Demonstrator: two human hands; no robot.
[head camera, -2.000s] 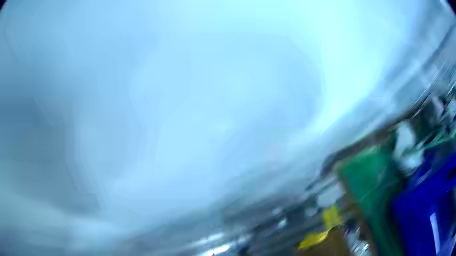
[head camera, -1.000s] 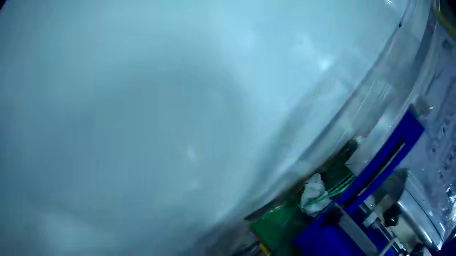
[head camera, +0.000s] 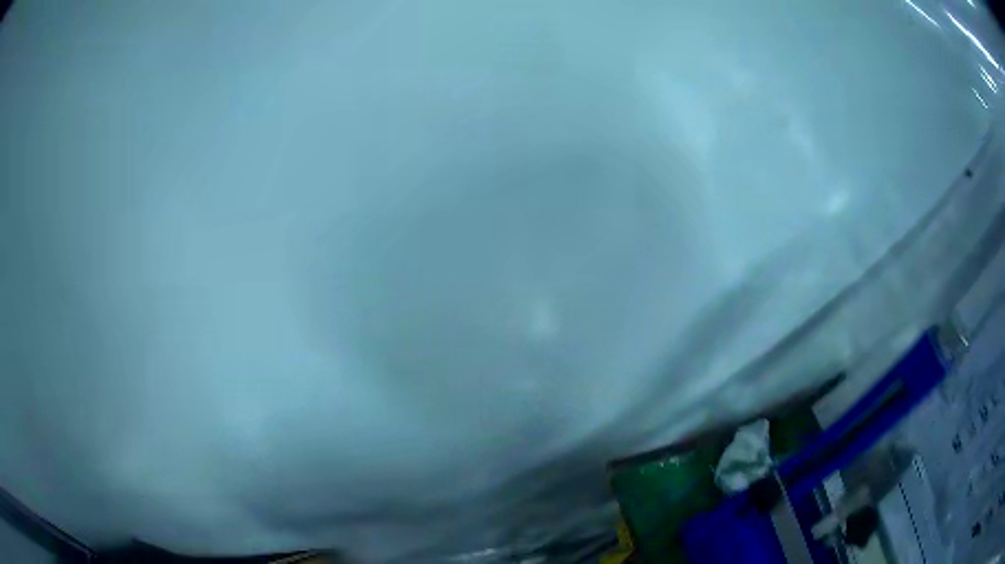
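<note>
A large pale, cloudy, translucent surface fills most of the view, very close to the camera and blurred. I cannot tell for certain what it is. The blue metal arm of the printing stand shows at the lower right, with silver parts beside it. A crumpled white cloth lies on the green surface next to the stand. Neither of my hands shows in the frame.
The green mat shows at the bottom right, with a bit of yellow at its left edge. A pale screen sheet with rows of small dark marks is at the right edge. A dark edge runs along the lower left.
The view has shifted since the earlier frames. The stand, cloth and green mat sit lower and slightly further right than one second ago. The pale surface still covers most of the picture.
</note>
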